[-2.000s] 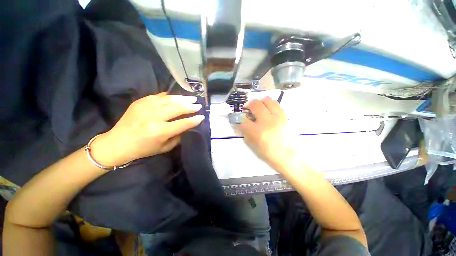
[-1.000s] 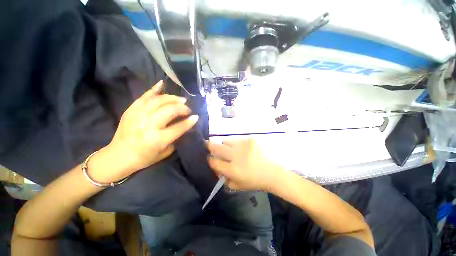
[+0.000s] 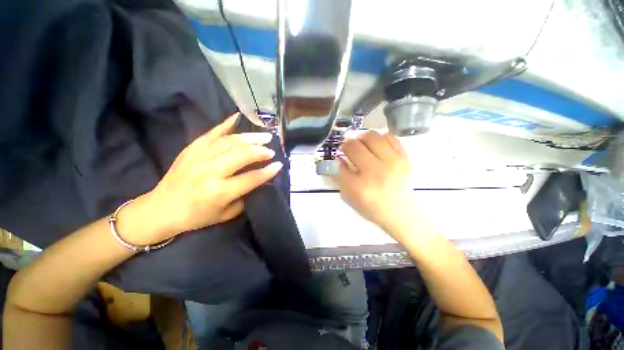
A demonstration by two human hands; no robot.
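The large dark garment [image 3: 154, 130] fills the left side, and its narrow folded band [image 3: 274, 219] runs along the left edge of the white machine bed. My left hand [image 3: 215, 171] lies on the cloth with fingers apart, fingertips on the band beside the presser foot area. My right hand [image 3: 373, 171] is curled, fingertips by the small dark attachment with a grey knob [image 3: 328, 167], right of the band. Whether it grips anything is hidden. The needle is hidden behind the shiny metal part [image 3: 315, 75] of the white sewing machine [image 3: 472, 41].
A grey tension knob [image 3: 410, 113] juts from the machine head above my right hand. A black pad [image 3: 555, 205] and clear plastic bag [image 3: 605, 205] lie at the right. A measuring scale [image 3: 362, 261] runs along the table's front edge. More dark cloth [image 3: 534, 301] is below right.
My right hand has moved up from the band near the table's front to the attachment. The grey pointed tool it held no longer shows. My left hand stays on the cloth. The view has shifted slightly.
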